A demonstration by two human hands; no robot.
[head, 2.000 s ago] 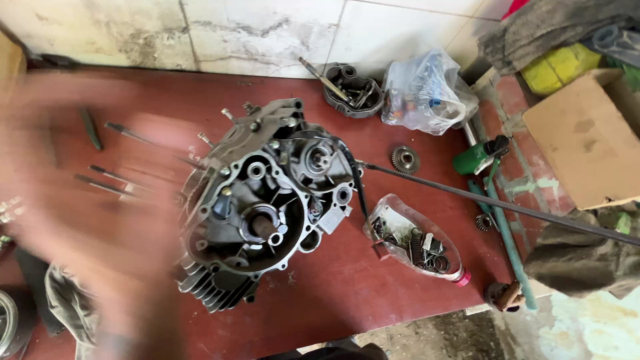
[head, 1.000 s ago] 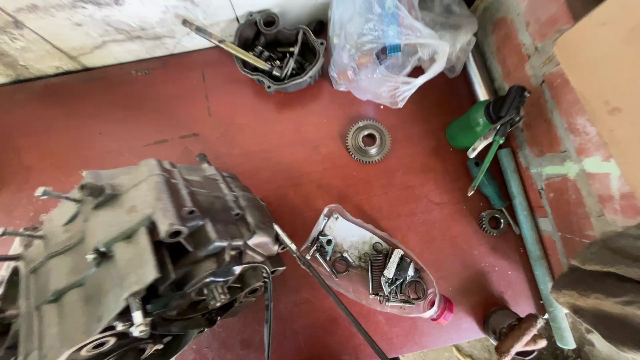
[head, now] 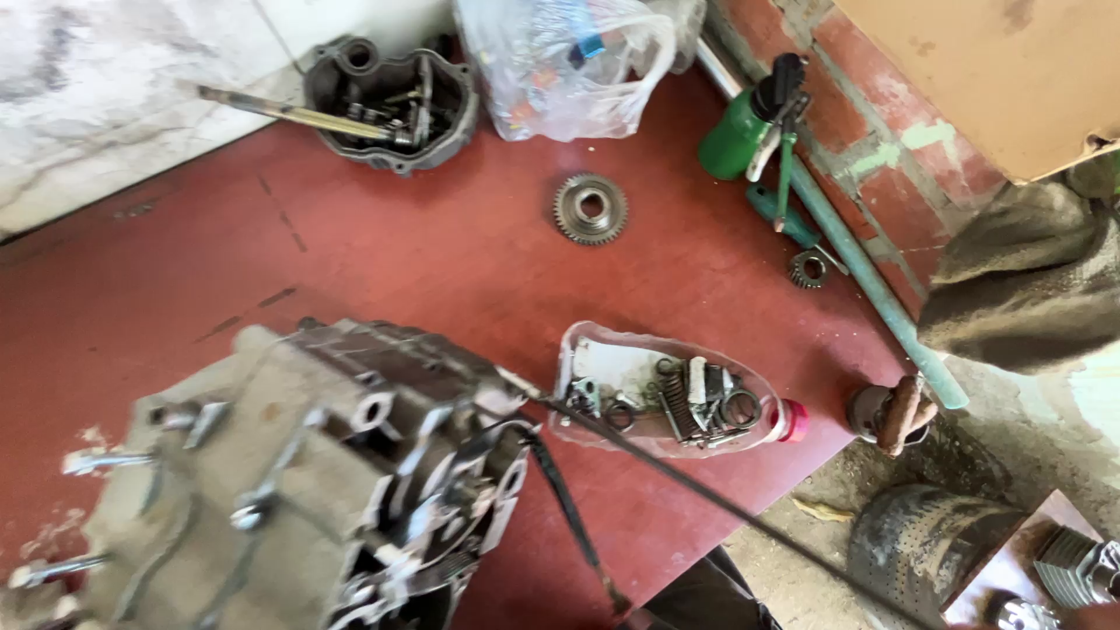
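Neither my left hand nor my right hand can be made out. A metal engine crankcase (head: 236,472) lies at the lower left, blurred, with bolts standing out of its near face. A long thin dark rod (head: 700,490) runs from beside its right side to the lower right. A black cable (head: 560,499) hangs from the crankcase. To the right, a cut clear plastic bottle (head: 577,341) with a red cap holds springs (head: 674,398), rings and small metal parts. A large gear (head: 591,208) lies flat on the red tabletop (head: 420,254); a small gear (head: 808,269) is near the right edge.
At the back stand a metal cover (head: 394,162) full of parts and a plastic bag (head: 560,87). A green bottle (head: 733,136), a screwdriver (head: 783,214) and a green pipe (head: 875,297) line the brick wall (head: 840,114). A cardboard box (head: 989,70) and cloth (head: 1024,280) are at right.
The blurred hand at the left two seconds ago is out of view. The crankcase, whose open side with its shafts faced up then, now shows a different, bolted face. The view has moved closer.
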